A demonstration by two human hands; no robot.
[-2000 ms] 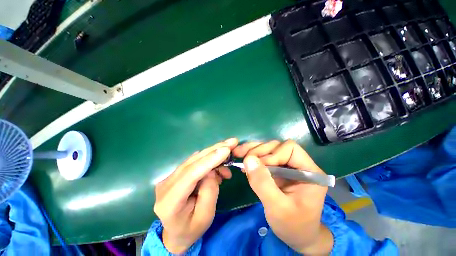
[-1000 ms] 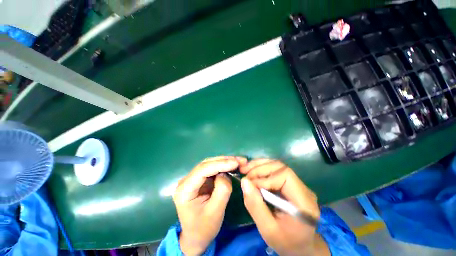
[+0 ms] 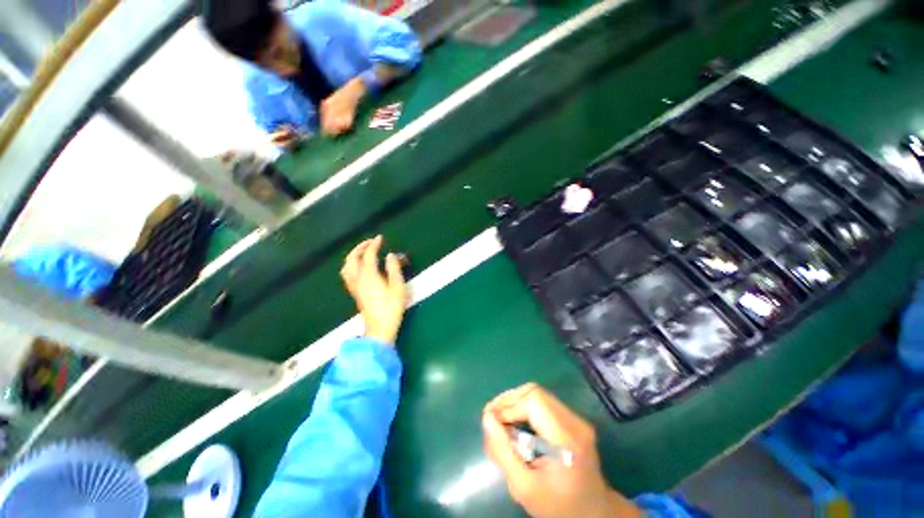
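Note:
My left hand (image 3: 376, 290) reaches over the white rail to the green strip, fingers apart. A small black unit (image 3: 403, 261) is beside its fingertips; whether they touch is unclear. My right hand (image 3: 547, 455) is above the green bench at lower centre, curled around the silver tweezers (image 3: 552, 451), which are foreshortened and partly hidden by the fingers.
The black compartment tray (image 3: 620, 408) lies at right, with a pink-and-white bit (image 3: 576, 198) on its far edge. More small black units (image 3: 220, 300) sit on the strip. A fan (image 3: 76, 486) and metal post (image 3: 142, 339) stand at left. A person in blue works opposite.
My hands have separated. My left hand has moved forward over the rail; my right hand still has the tweezers. The view has shifted, showing the person opposite.

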